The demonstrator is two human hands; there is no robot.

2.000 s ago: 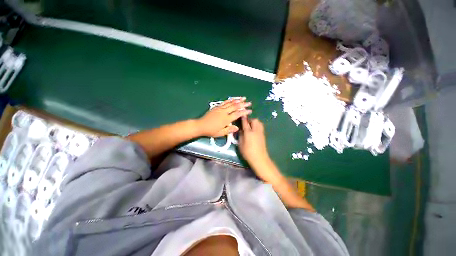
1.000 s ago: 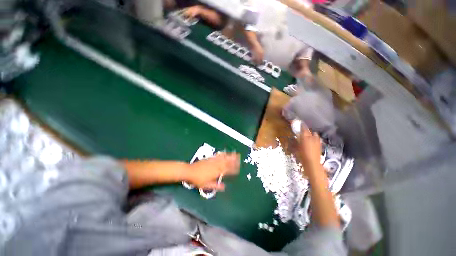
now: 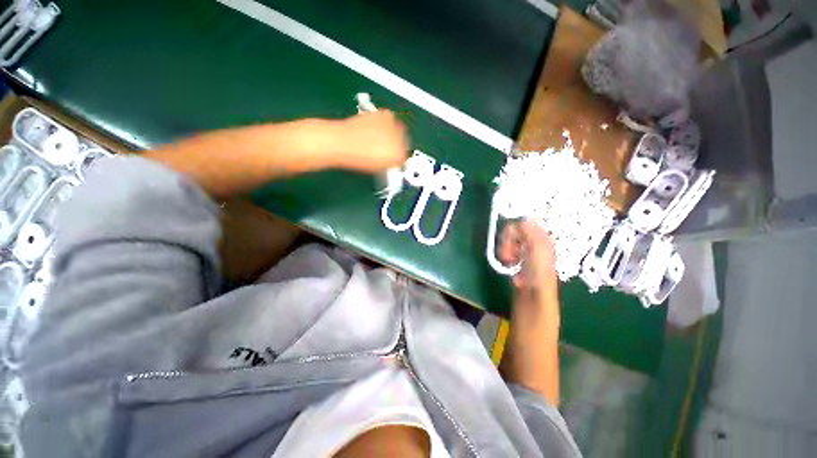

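Two white oval housings [image 3: 437, 207] lie side by side on the green surface, round hubs away from me. My left hand [image 3: 381, 143] is blurred and closed-looking just beyond them. White pieces [image 3: 365, 103] show on its far and near sides; I cannot tell if it grips them. My right hand [image 3: 530, 252] holds another white housing [image 3: 494, 240] at the near left edge of the pile of small white parts [image 3: 560, 192]. Its fingertips are partly hidden.
More housings [image 3: 658, 199] are heaped right of the pile. A brown board [image 3: 573, 85] and a translucent plastic bag [image 3: 640, 67] lie behind. A carton of housings [image 3: 36, 215] is at left, near my sleeve. A white stripe [image 3: 358, 64] crosses the green surface.
My right hand has come back from the heap area with a housing. My left hand has moved off the two housings, which are now uncovered. The view has tilted down; the other person's hands are out of view.
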